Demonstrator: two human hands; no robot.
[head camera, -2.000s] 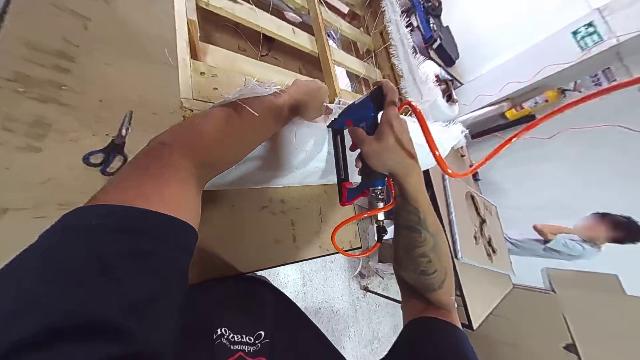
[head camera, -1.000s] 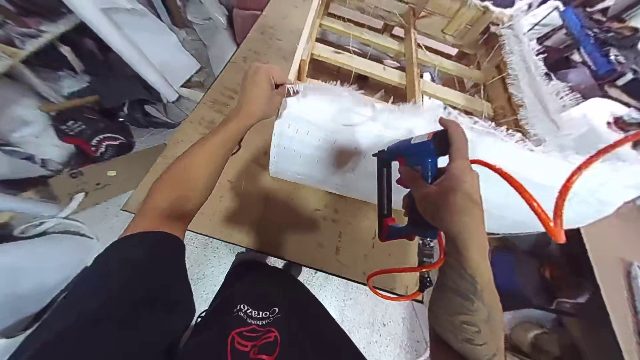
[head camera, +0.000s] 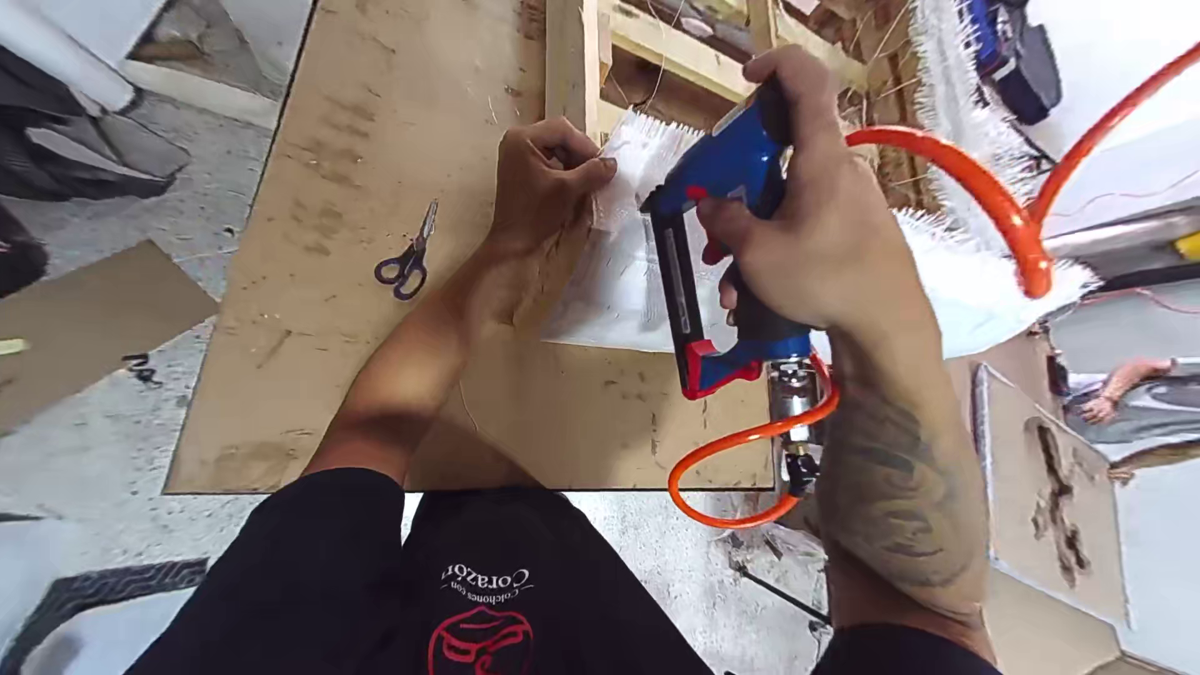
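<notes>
My right hand (head camera: 797, 225) grips a blue pneumatic staple gun (head camera: 727, 159), its nose over white woven fabric (head camera: 609, 281). An orange air hose (head camera: 947, 155) runs from the gun's fitting. My left hand (head camera: 553, 178) pinches the frayed edge of the fabric at the corner of a wooden frame (head camera: 574, 66). The fabric hangs from the frame's near side over a cardboard-covered table. Scissors (head camera: 408, 258) with dark handles lie left of my left forearm. The staple gun hides part of the fabric.
The cardboard-covered table top (head camera: 356, 122) spreads under the frame. At the lower right stands a cardboard panel (head camera: 1059, 497) with a torn slot. A person (head camera: 1139, 398) is at the far right. A cardboard piece (head camera: 103, 328) lies on the floor at the left.
The view has swung left and back. Between the first frame and now, my left hand has moved to the frame's corner. The staple gun has stayed in my right hand.
</notes>
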